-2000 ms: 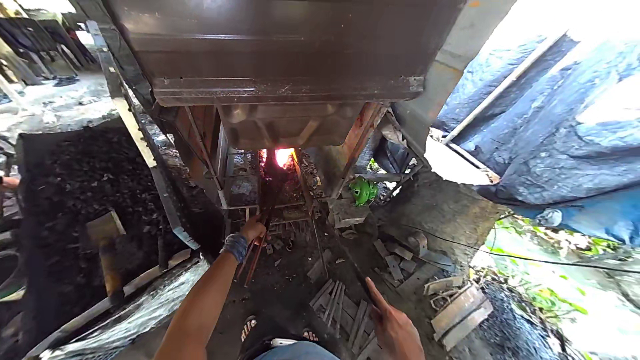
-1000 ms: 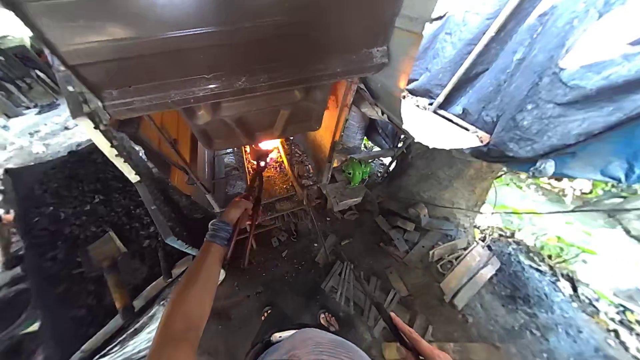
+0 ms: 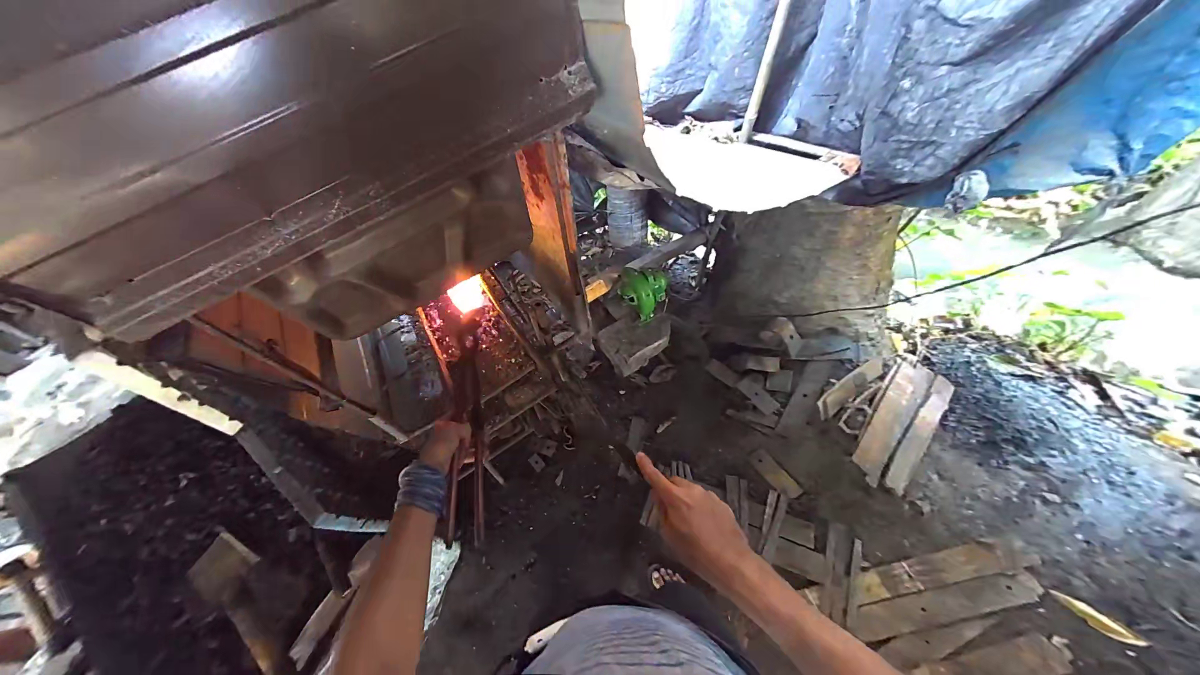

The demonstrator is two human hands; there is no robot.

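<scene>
My left hand, with a grey band at the wrist, grips long metal tongs. Their far ends reach into a forge, where a glowing piece shines bright orange-white above the coals. Whether the jaws hold that piece I cannot tell. My right hand is closed on the dark handle of a tool, its index finger laid along it; the tool's far part blends into the dark ground, so its kind is unclear.
A brown sheet-metal hood overhangs the forge. Charcoal fills a bin on the left, beside a wooden-handled tool. Flat metal or wooden pieces litter the ground at right. A green blower-like object stands beyond the forge; blue tarpaulin hangs behind.
The view has swung right. My right hand, low at the frame's edge one second ago, now shows whole nearer the middle. The tongs stay in my left hand, reaching into the forge.
</scene>
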